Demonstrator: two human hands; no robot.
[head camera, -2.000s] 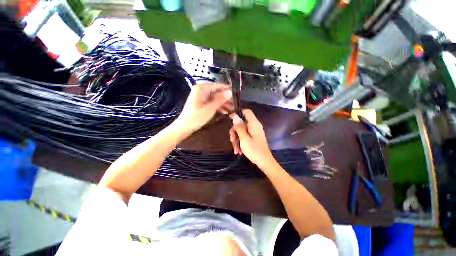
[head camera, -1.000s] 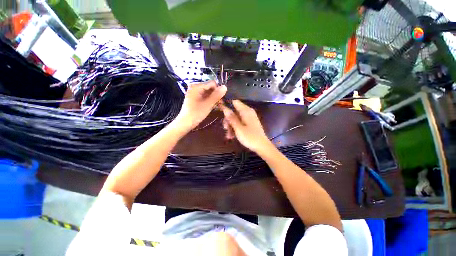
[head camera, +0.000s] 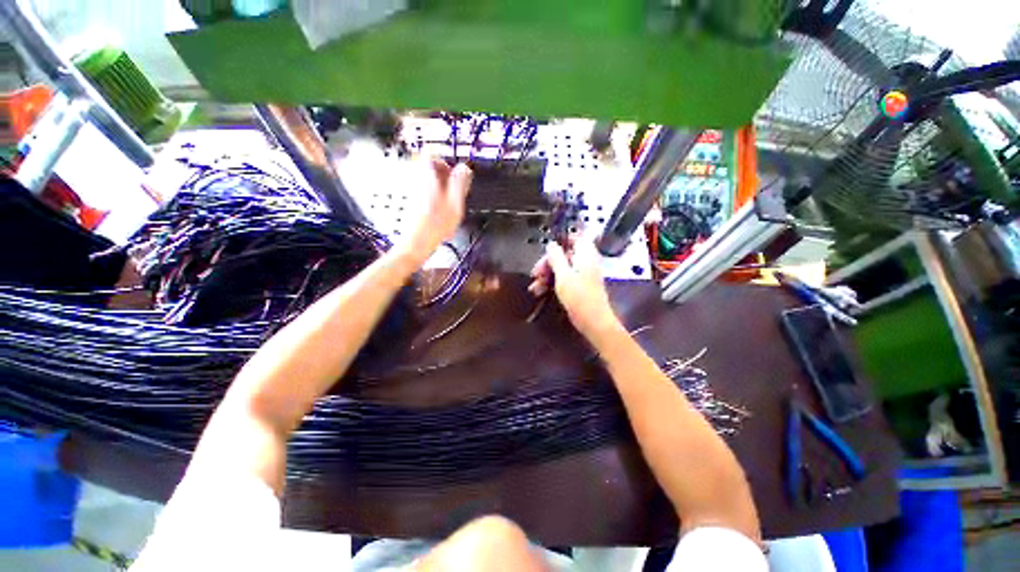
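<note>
My left hand (head camera: 445, 207) reaches over the perforated plate (head camera: 389, 212), at the left side of the dark grey mould block (head camera: 506, 188). Its fingertips are blurred and I cannot tell if they hold anything. My right hand (head camera: 568, 274) is at the plate's front edge, right of the mould, with its fingers bent; a thin dark piece shows by the fingertips, but the grip is unclear. A few black cables (head camera: 453, 277) curve down in front of the mould. A flat bundle of black cables (head camera: 470, 430) lies across the bench, with pale wire ends (head camera: 716, 400) at its right.
Shiny posts flank the mould, left (head camera: 308, 162) and right (head camera: 652, 188), under the green machine body (head camera: 481, 73). Coiled cables (head camera: 235, 251) lie left. A metal bar (head camera: 721, 246), a black phone-like rectangle (head camera: 825, 363), blue-handled cutters (head camera: 822, 447) and a fan (head camera: 895, 104) are right.
My hands have moved apart: the left up beside the mould, the right to its right front. Black cables now show behind the mould. The camera view has shifted.
</note>
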